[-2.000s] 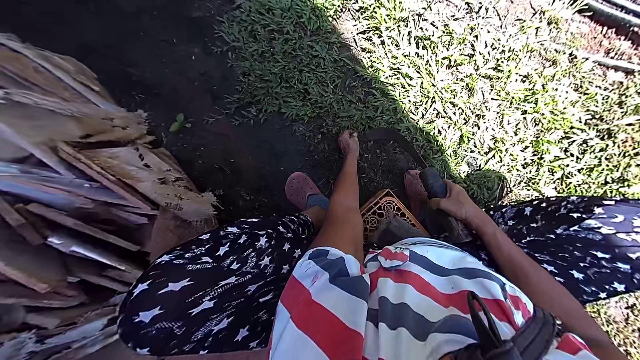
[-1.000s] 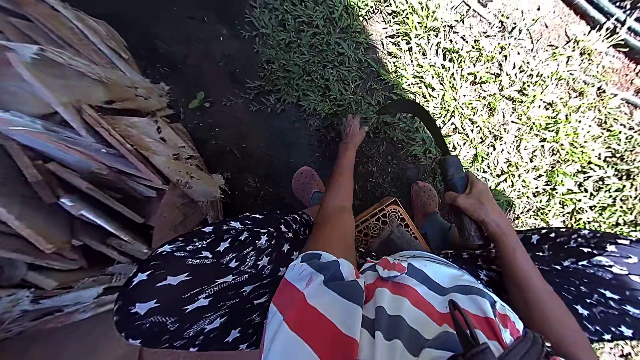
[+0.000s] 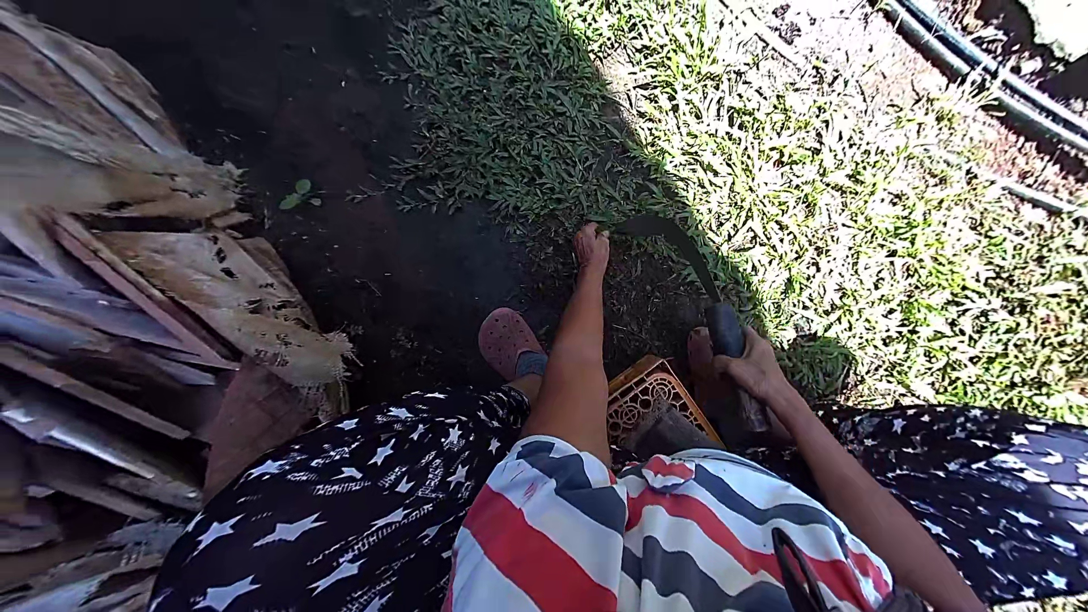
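Note:
My right hand (image 3: 752,365) is closed around the thick dark handle of a sickle (image 3: 687,248). Its curved blade arcs up and to the left, so that the tip lies close beside my left hand (image 3: 592,246). That hand is low at the edge of the grass (image 3: 518,119), its fingers bent at the weeds; whether they grip any stems is too small to tell. Below the hands, between my legs, is an orange plastic crate (image 3: 650,391) with a dark object on it.
Split wood pieces (image 3: 153,280) are piled at the left, beside dark bare soil (image 3: 340,221). My feet in pink perforated clogs (image 3: 507,340) flank the crate. Dark pipes (image 3: 994,76) run along the upper right, past sunlit grass.
The sickle's blade, hard to make out two seconds ago, shows as a full arc in the two later frames. My left hand stays low at the grass edge.

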